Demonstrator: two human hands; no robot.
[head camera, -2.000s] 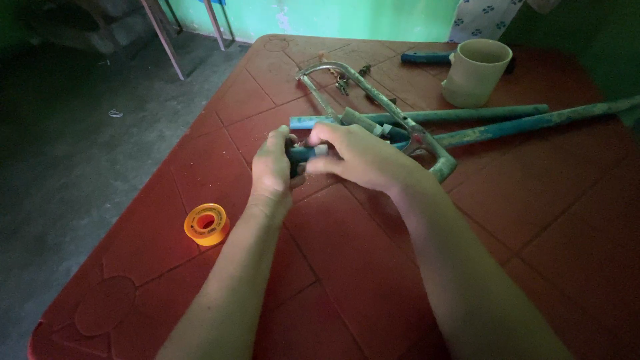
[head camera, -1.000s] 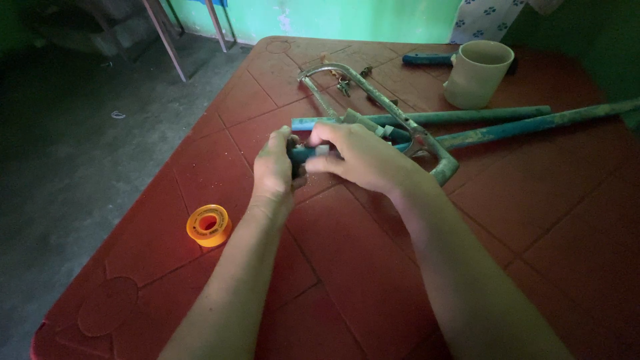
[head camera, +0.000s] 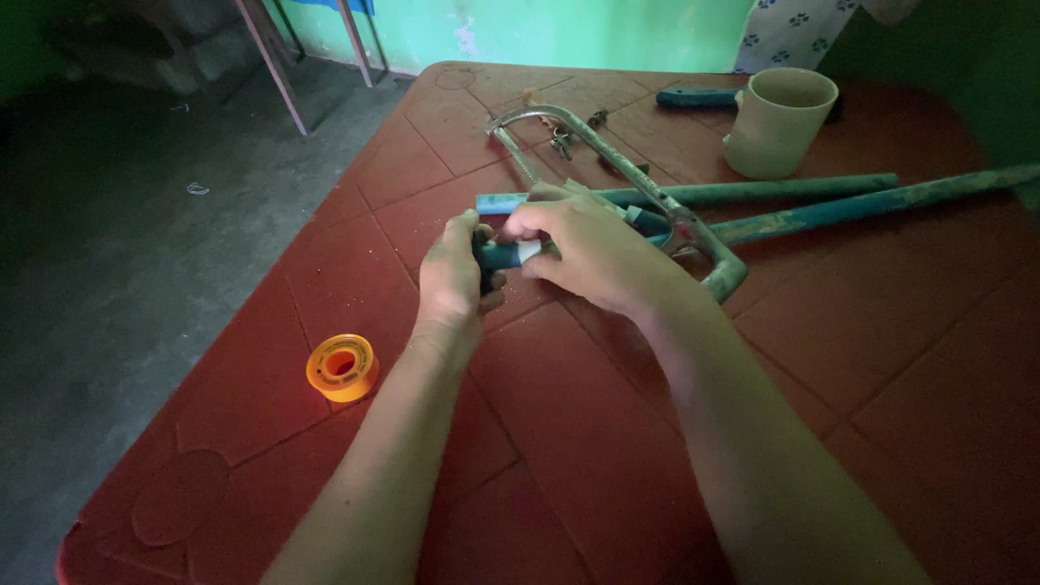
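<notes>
My left hand (head camera: 455, 272) is closed around a blue plastic pipe fitting (head camera: 499, 257), whose dark part lies mostly hidden in the palm. White tape (head camera: 529, 250) shows at the fitting's right end, where the fingers of my right hand (head camera: 569, 240) touch it. Behind my right hand, a hacksaw (head camera: 617, 158) with a worn metal frame lies across two blue plastic pipes (head camera: 756, 193) (head camera: 821, 218). An orange spool of thread seal tape (head camera: 343, 368) rests on the table, left of my left forearm.
The red plastic table (head camera: 601, 390) carries a pale mug (head camera: 782, 122) at the back right, with a blue-handled tool (head camera: 699, 98) behind it. Keys (head camera: 561, 142) lie beyond the hacksaw frame. The longer pipe reaches past the right side of the view. Chair or table legs (head camera: 272, 69) stand on the floor.
</notes>
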